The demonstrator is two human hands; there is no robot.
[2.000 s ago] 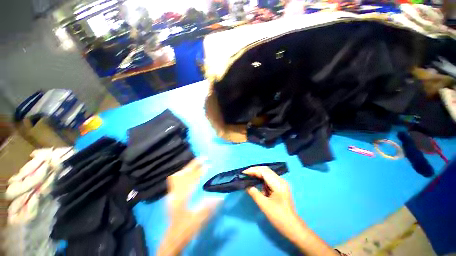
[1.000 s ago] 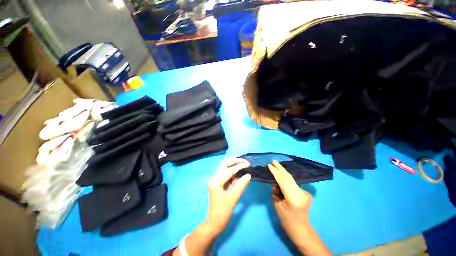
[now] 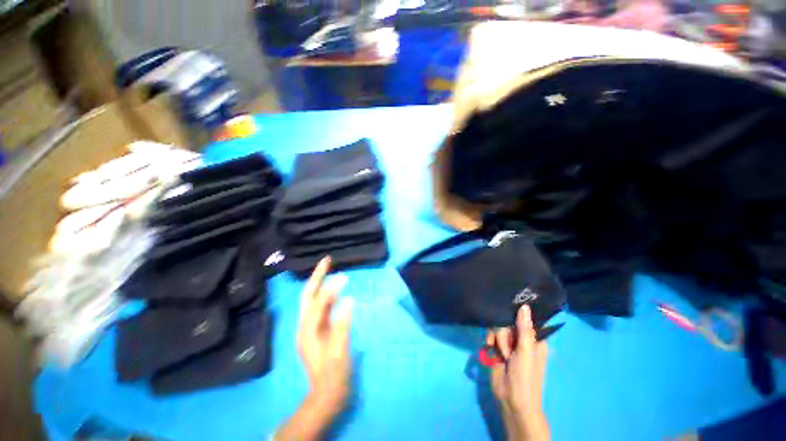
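A black pouch point(image 3: 470, 284) with a small pale logo is tilted up above the blue table, its left end and upper edge spread open. My right hand point(image 3: 520, 366) grips its lower right corner. Red-handled thread snips point(image 3: 489, 356) show in the same hand, with a dark tip near the pouch corner. My left hand point(image 3: 326, 344) is off the pouch to its left, fingers apart and empty, slightly blurred. Stacked pouches point(image 3: 334, 207) lie behind my left hand, and more piled pouches point(image 3: 194, 336) lie further left.
A large carton point(image 3: 446, 185) of loose black pouches point(image 3: 689, 164) spills onto the table point(image 3: 414, 388) at right. A pinkish-red stick point(image 3: 676, 317) and a thin ring point(image 3: 722, 329) lie at right. Plastic bags point(image 3: 65, 284) and pale fabric point(image 3: 121, 185) lie at far left.
My left hand has let go of the pouch and moved left. The pouch, flat and held in both hands before, is now raised with its logo face showing. The red snips have come into view.
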